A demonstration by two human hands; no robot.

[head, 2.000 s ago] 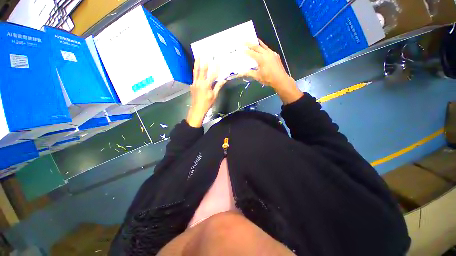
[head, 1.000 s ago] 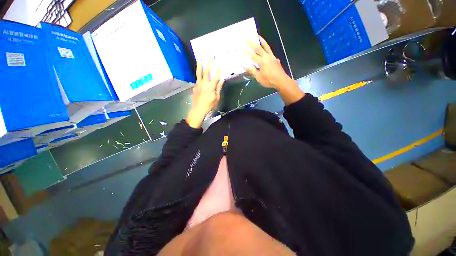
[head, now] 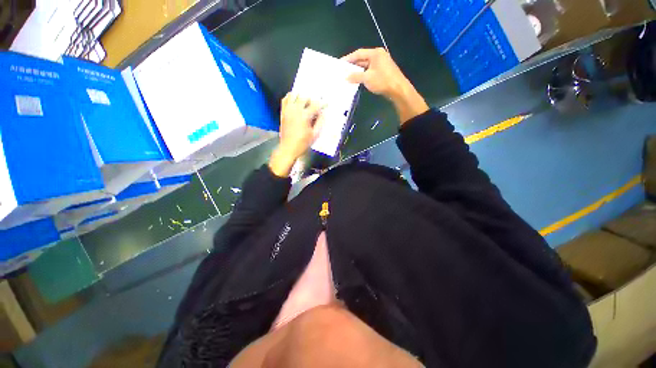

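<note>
A white carton face (head: 327, 90) with small faint print lies over the dark green bench in front of me, its long side slanting from upper left to lower right. My left hand (head: 296, 129) is on its left edge, with bent fingers over the white face. My right hand (head: 380, 72) grips its upper right corner between thumb and fingers. The sides of the carton below the white face are mostly hidden.
Closed blue and white cartons (head: 47, 136) stand at left, one with its white side (head: 190, 93) up. Blue cartons (head: 478, 54) stand at upper right beside wrapped items. White sheets (head: 43, 29) lie at upper left. Yellow and white scraps (head: 176, 221) lie near the bench edge.
The white carton has turned clockwise from lying nearly crosswise to a steep slant. My right hand has moved to its upper corner, and my left hand's fingers have bent.
</note>
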